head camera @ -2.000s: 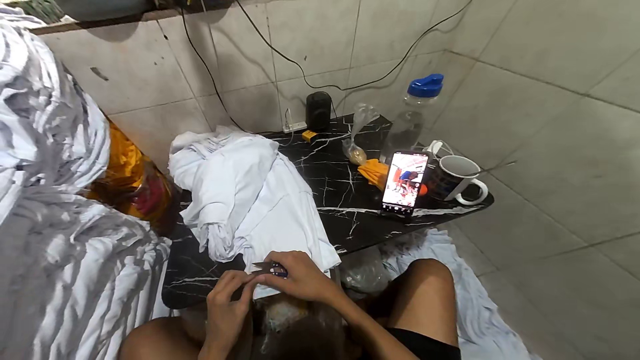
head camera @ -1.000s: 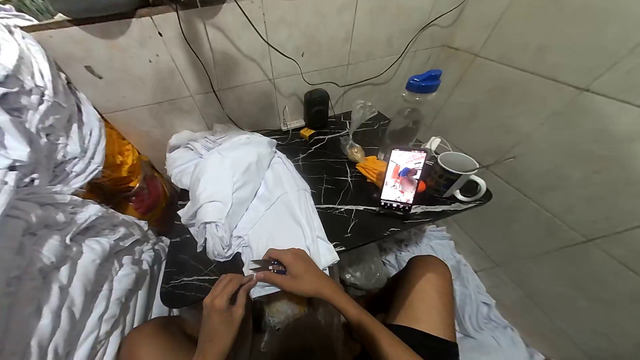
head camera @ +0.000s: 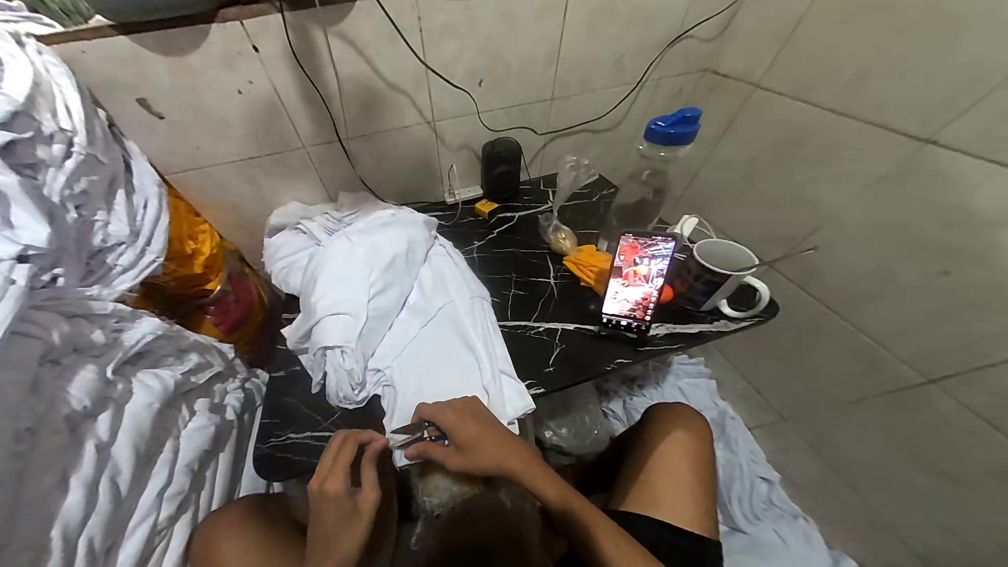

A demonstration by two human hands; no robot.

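White cloth (head camera: 441,331) lies bunched and partly spread on the black marble-patterned table (head camera: 543,354), its near end at the front edge. My right hand (head camera: 472,441) holds small thread snips (head camera: 417,433) with their blades apart, pointing left over that near end. Just left of the blades is my left hand (head camera: 346,472), thumb and forefinger close together at the cloth's corner. A small bit of white shows at those fingertips; whether it is cloth or thread I cannot tell.
A lit phone (head camera: 636,279), a mug (head camera: 720,276), a clear bottle with a blue lid (head camera: 673,130), a tied plastic bag (head camera: 563,228) and a black speaker-like object (head camera: 502,169) stand on the table. White fabric heaps (head camera: 102,425) rise at left; more fabric (head camera: 740,480) lies below right.
My left hand has moved slightly away from the right hand, and its fingers are less bent. The snips stay in my right hand at the cloth's near end.
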